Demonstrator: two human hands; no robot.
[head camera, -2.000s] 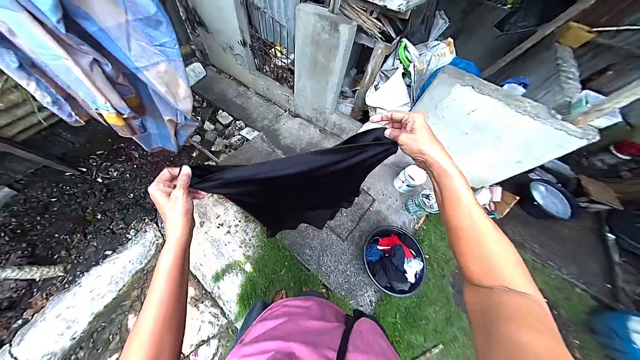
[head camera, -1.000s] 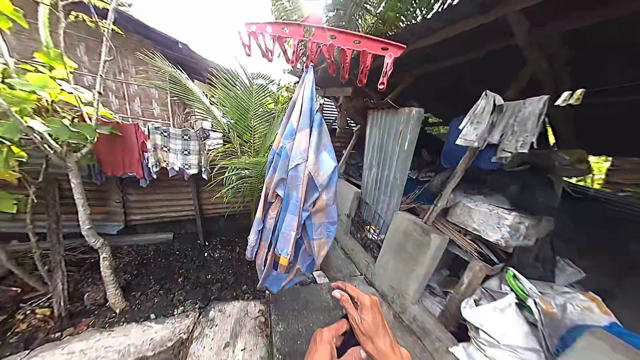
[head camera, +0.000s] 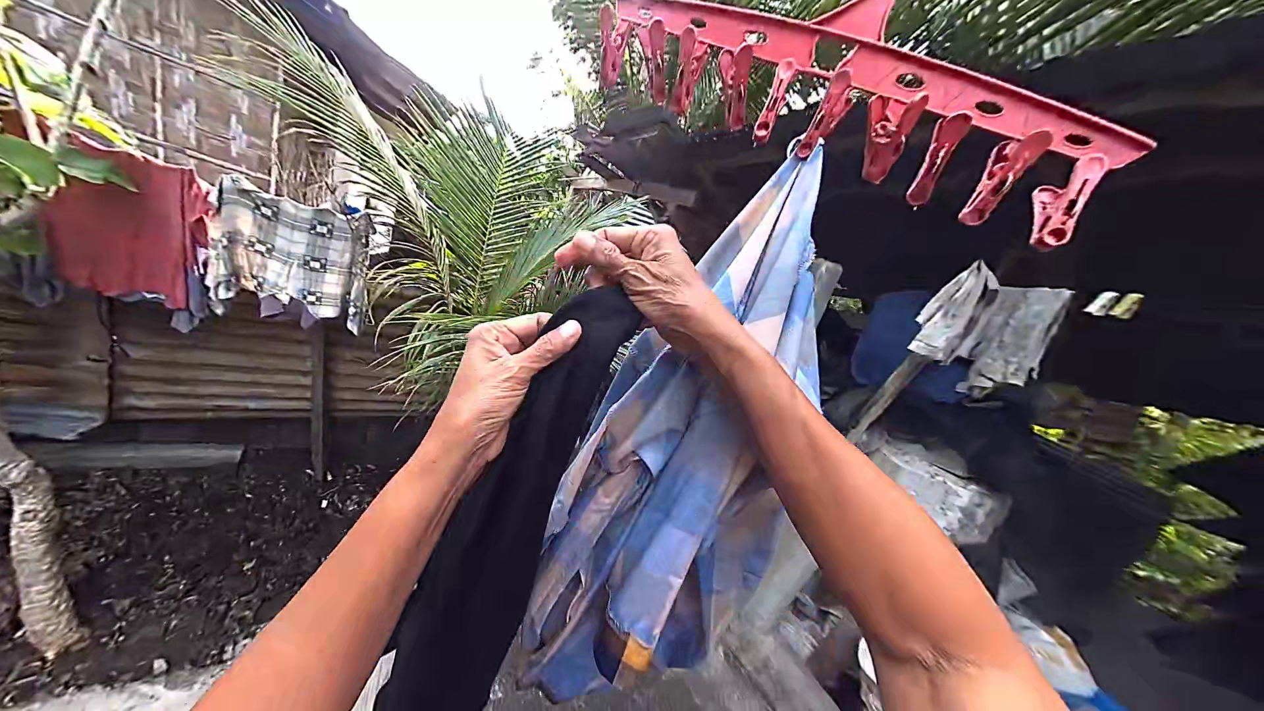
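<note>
A black cloth (head camera: 513, 504) hangs down from both my hands, raised at the middle of the view. My left hand (head camera: 504, 380) pinches its edge between thumb and fingers. At the top of the cloth, my right hand (head camera: 647, 276) grips a corner. Just behind them a blue and beige checked cloth (head camera: 681, 494) hangs bunched from a clothespin of a red plastic clip hanger (head camera: 928, 74). The hanger slants down to the right above my hands, and several of its red clothespins (head camera: 894, 133) hold nothing.
Left, a red shirt (head camera: 128, 222) and a plaid garment (head camera: 286, 247) hang before a corrugated metal wall (head camera: 247, 365). Palm fronds (head camera: 474, 217) stand behind my hands. At right, grey cloths (head camera: 1007, 321) hang on a wooden pole (head camera: 889, 395). A tree trunk (head camera: 35, 553) rises at lower left.
The view has swung up from the ground to the hanger. The black cloth, stretched sideways between my hands two seconds ago, now hangs lengthwise, and my hands are raised in front of the checked cloth.
</note>
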